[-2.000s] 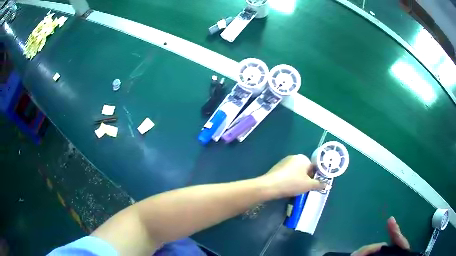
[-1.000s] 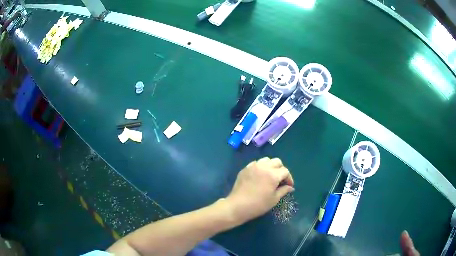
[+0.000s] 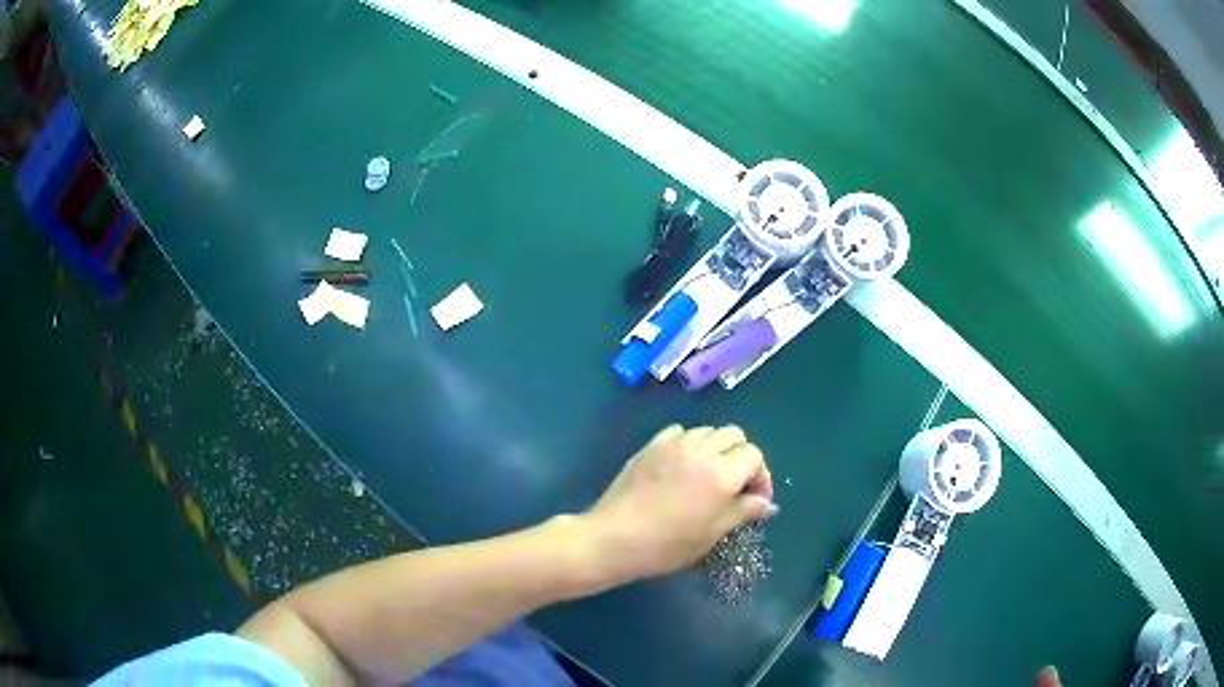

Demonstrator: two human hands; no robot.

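Note:
My left hand (image 3: 691, 503) is bent over the near edge of a small loose pile of screws (image 3: 737, 564), thumb and fingertips together at its upper side. Whether a screw is between the fingertips is too small to tell. A half-assembled handheld fan (image 3: 893, 577) lies on the table to the right of the pile, its round slotted head away from me, with a blue battery cell (image 3: 850, 593) beside the white handle. Only a fingertip of my right hand (image 3: 1048, 678) shows at the bottom edge; the rest is cut off.
Two more open fans, with a blue cell (image 3: 655, 341) and a purple cell (image 3: 728, 354), lie against the pale rail (image 3: 926, 329). A black cable bundle (image 3: 660, 252), cream squares (image 3: 458, 306) and yellow pieces (image 3: 141, 30) lie left. Another fan (image 3: 1164, 648) is at far right.
My left hand has let go of the fan on the right and moved left to the screw pile. My right hand has mostly gone out of the picture. The view has shifted.

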